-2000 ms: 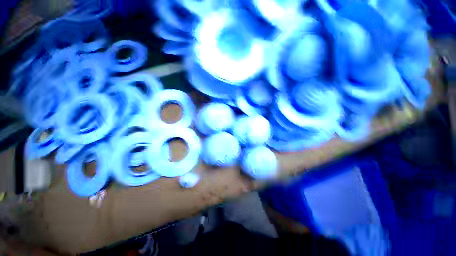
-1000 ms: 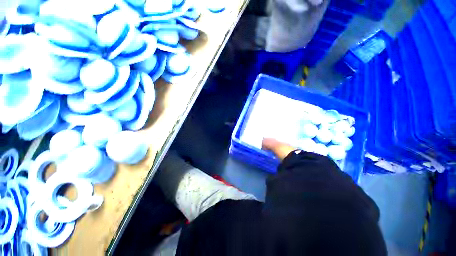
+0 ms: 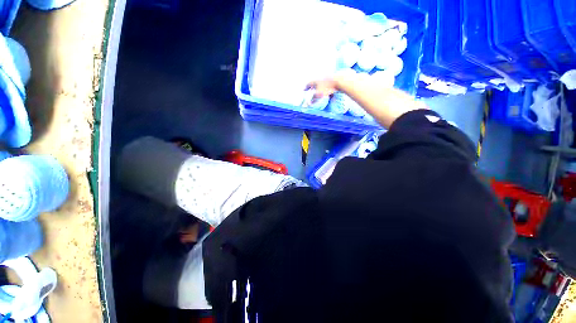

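Note:
My right hand (image 3: 325, 86) reaches into a blue bin (image 3: 284, 113) from below right, its arm in a dark sleeve. The bin has a white lining. The fingertips are at a small pale hat crown (image 3: 317, 101) near the bin's near wall; the glare hides whether they grip it. More domed crowns (image 3: 369, 53) lie in the bin's right part. My left hand is not in view. On the bench at the left edge stands a stack of crowns (image 3: 35, 186), with ring brims (image 3: 28, 287) below it, cut off by the picture edge.
The tan bench top (image 3: 69, 126) with its dark edge runs down the left. Stacked blue bins (image 3: 499, 38) stand at the upper right. Red stool parts (image 3: 521, 205) show at right and a red piece (image 3: 256, 161) below the bin. My light-trousered leg (image 3: 221, 183) extends toward the bench.
The view has swung further right, so the bin sits higher and the bench further left. My right hand has moved from the white lining to the crowns beside the near wall.

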